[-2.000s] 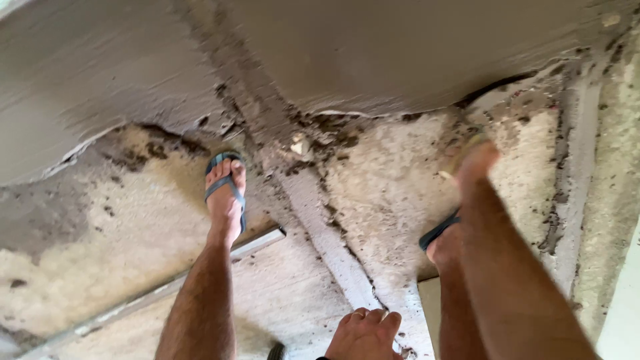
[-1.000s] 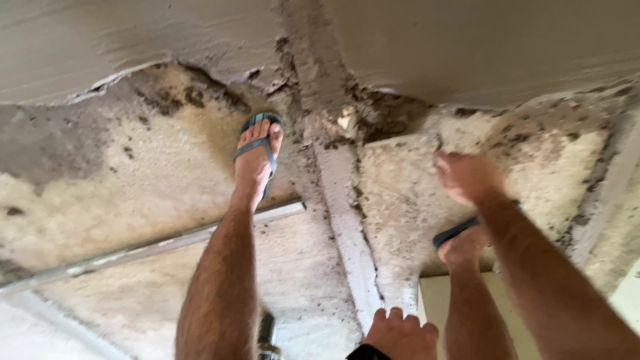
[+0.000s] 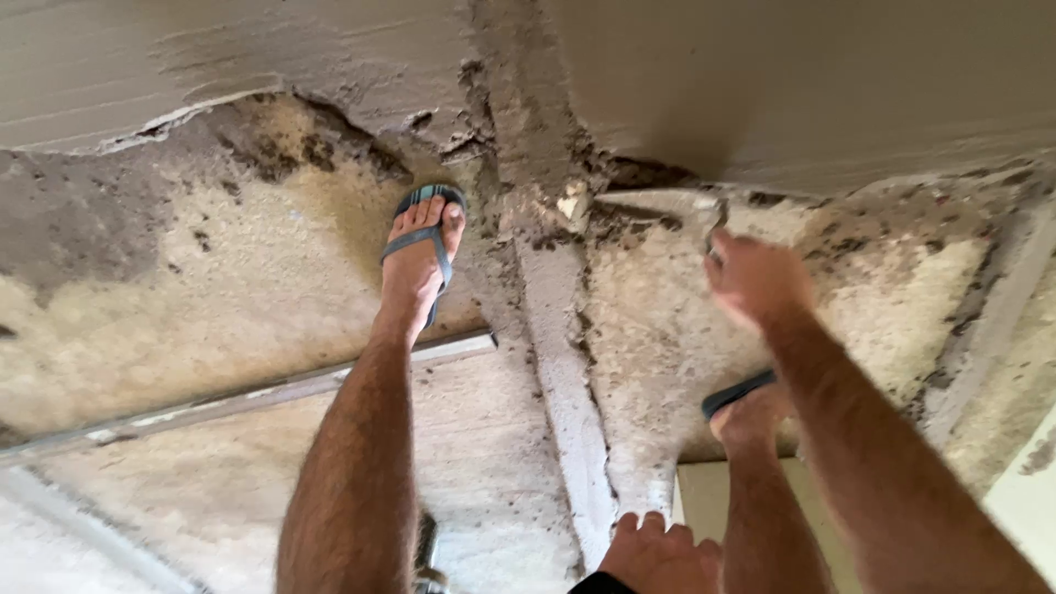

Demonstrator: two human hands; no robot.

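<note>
My right hand (image 3: 759,276) is closed around the handle of what looks like a trowel (image 3: 660,198); its pale blade points left along the ragged lower edge of the smooth wet mortar (image 3: 792,91). Close to the blade's tip, a ridge of rough mortar (image 3: 557,330) runs down the floor, with a small pale lump (image 3: 569,205) on it. My left hand (image 3: 664,557) is low in the view, back up, with a black band at the wrist. Its palm side is hidden, so I cannot tell whether it holds anything.
My feet, in flip-flops (image 3: 425,239), stand either side of the ridge. A long straight bar (image 3: 247,400) lies behind my left foot. Dark crumbs of mortar are scattered over the stained floor (image 3: 264,330). Another mortar strip (image 3: 986,330) runs at the right; a pale board-like surface (image 3: 701,495) lies below.
My right hand has brought the trowel leftward, nearer the ridge and along the mortar's edge. My feet have stayed in place.
</note>
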